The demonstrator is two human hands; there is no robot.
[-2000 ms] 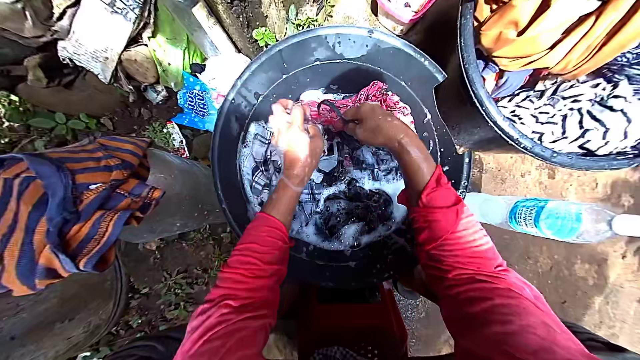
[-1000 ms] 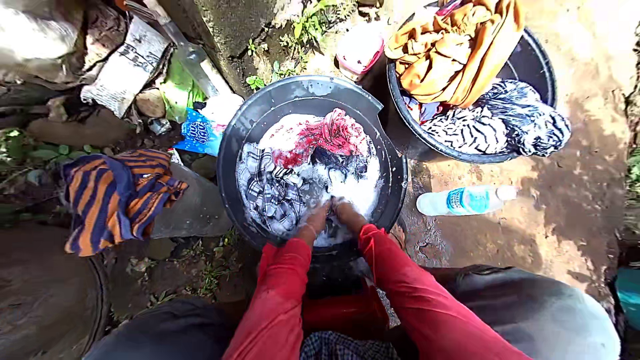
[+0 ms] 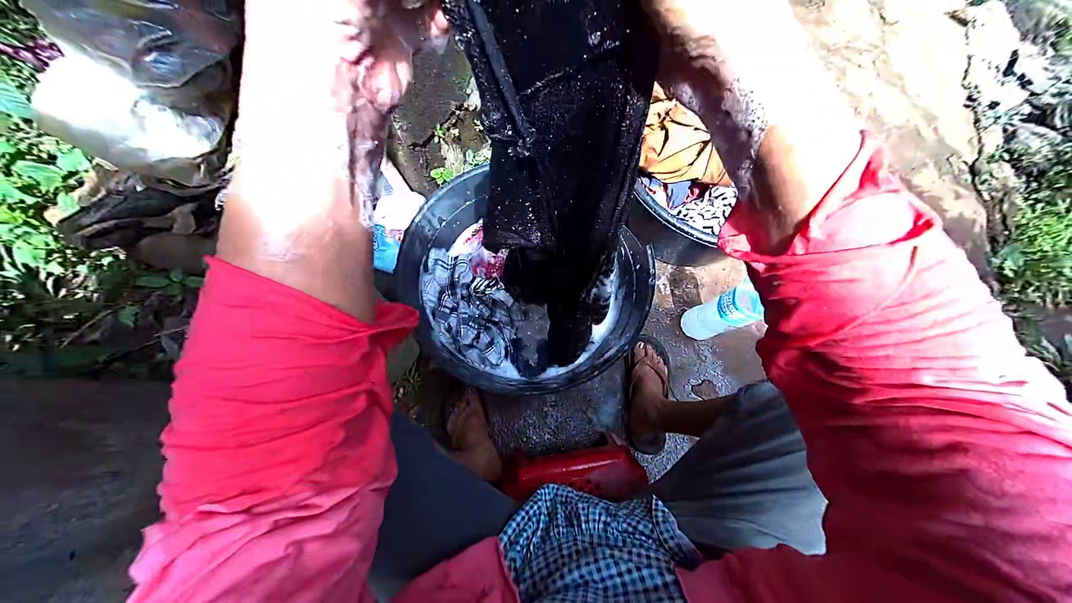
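Observation:
A wet black garment [image 3: 561, 142] hangs from the top edge between my raised hands, its lower end reaching into a round black plastic tub [image 3: 427, 335]. My left hand [image 3: 389, 63], sudsy and mostly cut off by the top edge, is at the garment's left side. At its right side is my right hand [image 3: 682, 63], also cut off, its fingers out of view. The cloth is held up between both hands. Inside the tub, black-and-white patterned cloth [image 3: 469, 310] lies in suds, with red-and-white cloth [image 3: 486, 261] partly hidden behind the black garment.
Right of the tub stands a second dark tub [image 3: 670, 239] with orange cloth [image 3: 682, 142] and black-and-white cloth. A plastic bottle [image 3: 724, 311] lies below it. Feet in sandals flank the tub's near side, by a red object [image 3: 578, 471]. Plastic bags [image 3: 142, 92] lie upper left.
Both hands have risen from the sudsy tub to the top edge. The black garment is now lifted and hangs between them. The view has shifted markedly.

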